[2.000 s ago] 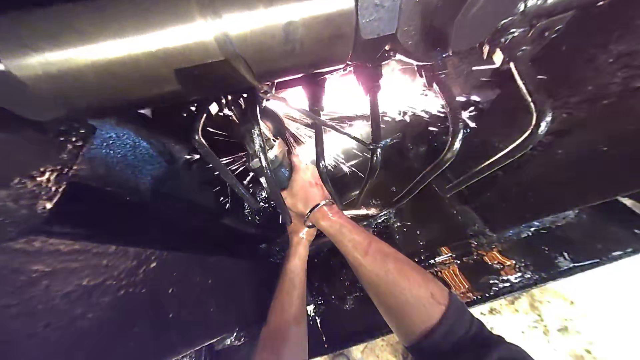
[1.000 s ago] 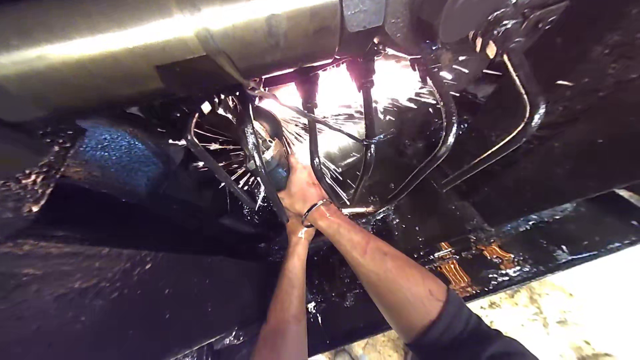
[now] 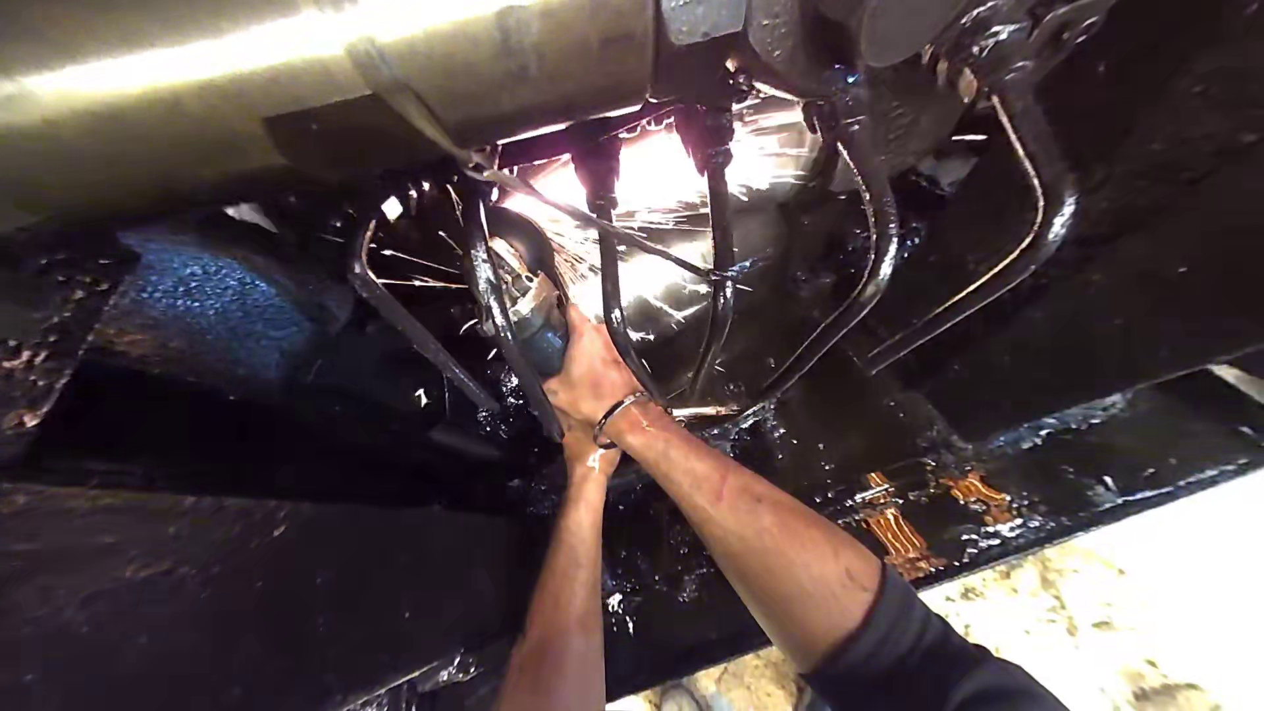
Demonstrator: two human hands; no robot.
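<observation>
An angle grinder (image 3: pixel 538 331) is tilted up among the black pipes, its guard toward the bright, spark-filled gap under a large metal cylinder (image 3: pixel 553 59). My right hand (image 3: pixel 590 370), with a bracelet at the wrist, is wrapped around the grinder's body. Just below and partly behind it, my left hand (image 3: pixel 583 439) is mostly hidden; its fingers and what they grip cannot be made out. Sparks (image 3: pixel 632 212) spray around the tool, and the glare hides the spot where the disc meets the metal.
Bent black pipes (image 3: pixel 607 276) run down on both sides of my hands. A thin cable or rod (image 3: pixel 612 229) crosses them. Dark oily steel plates (image 3: pixel 247 592) flank the space, one with orange-lit slots (image 3: pixel 899 538). Pale rough ground (image 3: pixel 1096 612) shows at lower right.
Sparks continue throughout. My hands and the grinder keep nearly the same place among the pipes.
</observation>
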